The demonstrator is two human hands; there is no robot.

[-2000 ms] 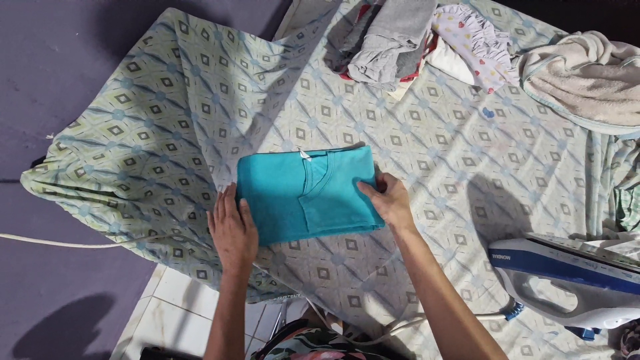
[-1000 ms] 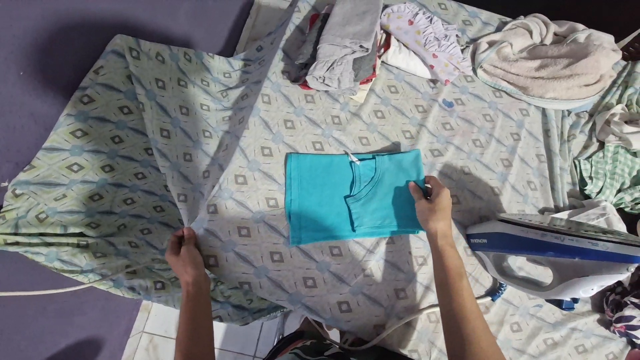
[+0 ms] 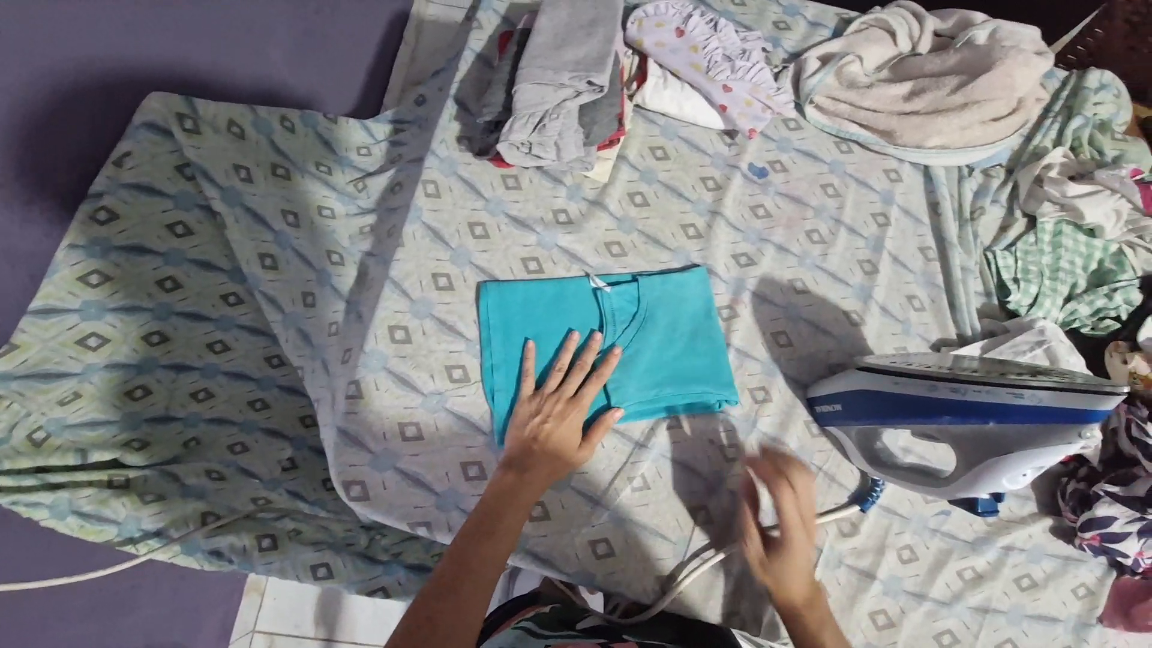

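A folded turquoise shirt [image 3: 675, 342], its neckline and small label facing up, lies on a patterned cloth [image 3: 432, 378] spread over the work surface. My left hand [image 3: 558, 409] rests flat on the shirt's lower left part, fingers spread. Off the shirt, to its lower right, my right hand [image 3: 781, 517] hovers near the iron's cord, slightly blurred, fingers apart and bent, holding nothing that shows. A blue and white clothes iron [image 3: 963, 427] lies on its side at the right, its soleplate turned away from me.
Folded grey garments [image 3: 567, 81] and a ruffled printed garment [image 3: 711, 63] lie at the top. A beige towel [image 3: 927, 81] is bunched at the upper right. Crumpled clothes, among them a green checked cloth [image 3: 1066, 274], line the right edge. The pale cord [image 3: 693, 567] runs along the bottom.
My left hand has moved from the cloth's fold onto the shirt. My right hand has let go of the shirt's right edge and moved down beside the cord.
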